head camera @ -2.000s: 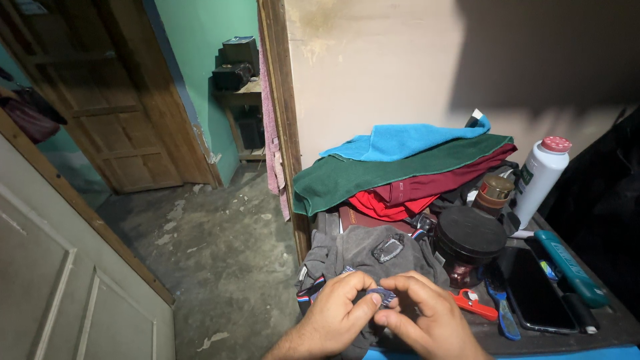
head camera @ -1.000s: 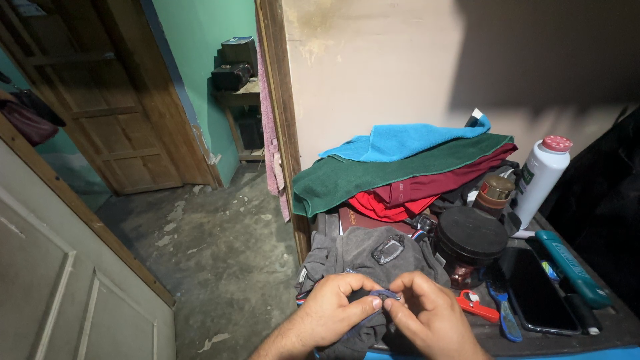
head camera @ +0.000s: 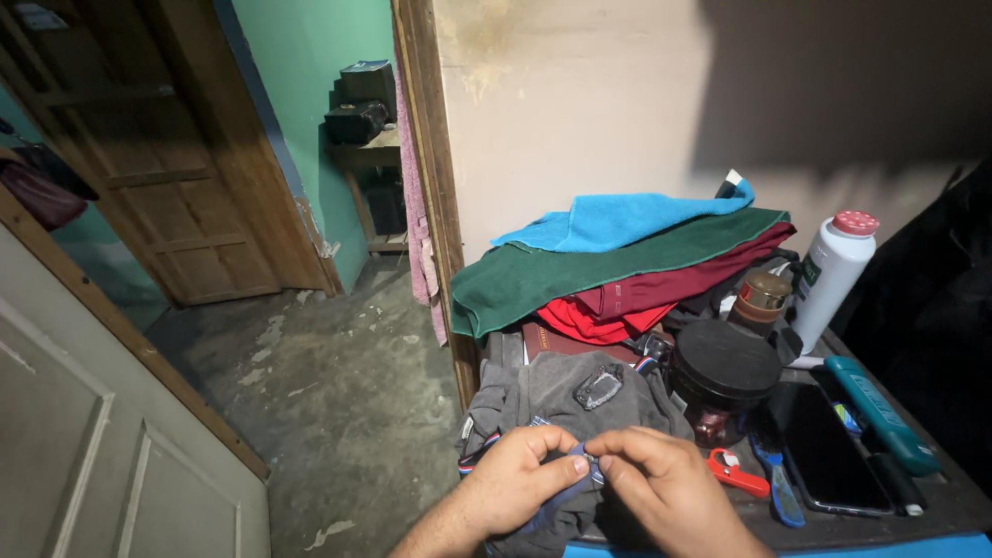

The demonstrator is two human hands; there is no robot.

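My left hand (head camera: 521,479) and my right hand (head camera: 659,473) meet at the lower middle, thumbs and forefingers pinching a small piece of blue fabric (head camera: 587,457) with light stripes. What else the fingers cover is hidden. Beneath them lies a grey garment (head camera: 535,387) with red, white and blue striped trim. On it rests a small dark oval item with a clear middle (head camera: 599,387). Just right of my right hand is a red plastic tool (head camera: 738,474), with a blue-handled brush or comb (head camera: 784,488) beside it.
Folded blue (head camera: 620,221), green (head camera: 620,271) and maroon cloths (head camera: 682,283) are piled by the wall. A black-lidded jar (head camera: 725,360), white bottle (head camera: 837,271), smartphone (head camera: 833,449) and teal bottle (head camera: 883,418) stand or lie at right. A pale door (head camera: 124,418) is at left.
My hands stay together on the blue fabric; the fingers have shifted slightly, and more of a striped part shows between and below them than one second ago.
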